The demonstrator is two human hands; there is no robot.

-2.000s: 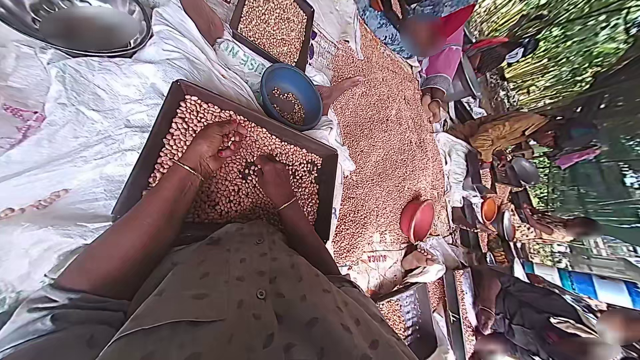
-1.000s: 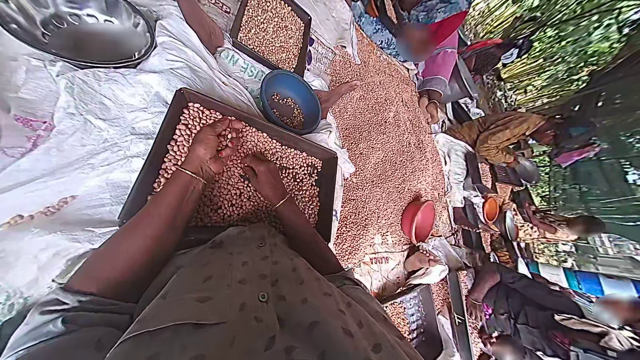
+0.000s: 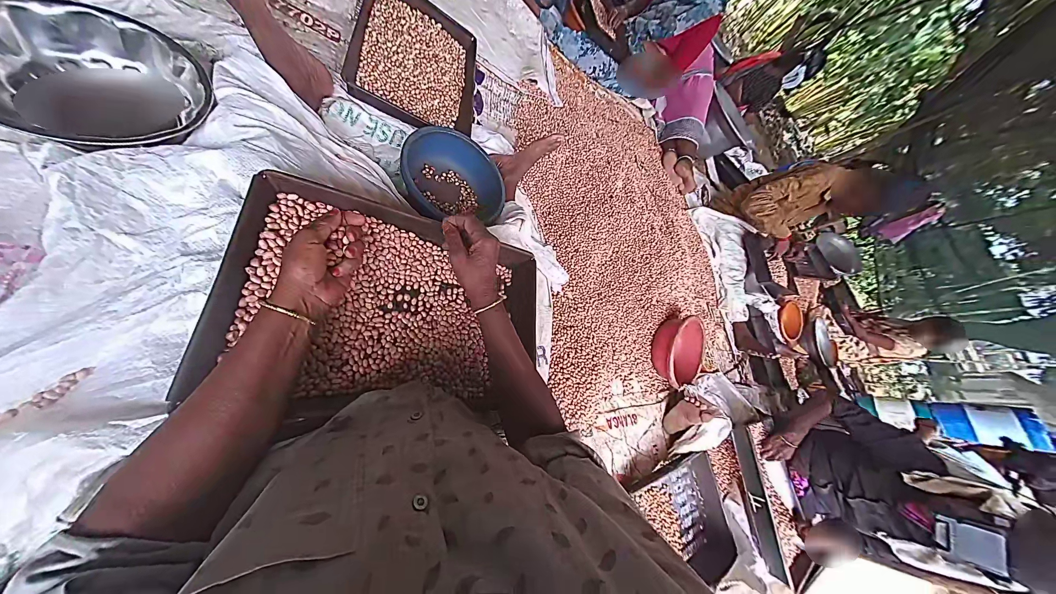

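Note:
A dark rectangular tray [image 3: 216,285] lies before me, filled with pinkish shelled nuts or beans [image 3: 388,330]. Over its left part my left hand [image 3: 320,260] is cupped palm up, fingers curled around several of the nuts or beans. My right hand [image 3: 472,256] is above the tray's far right edge, beside a blue plastic bowl [image 3: 412,157]; its thumb and fingertips are together, and whether something small is between them cannot be told. Some darker pieces lie in the bottom of the bowl. A thin bracelet circles each wrist.
A shiny metal basin [image 3: 194,91] stands at upper left on white woven sacks [image 3: 124,206]. Another filled tray [image 3: 355,49] lies beyond, near a person's bare legs. To the right spreads a large heap of nuts or beans [image 3: 610,247] with a red bowl [image 3: 686,351]; several people sit along its far side.
My right hand has moved from over the middle of the tray to the edge beside the blue bowl. My left hand stays cupped over the left part of the tray.

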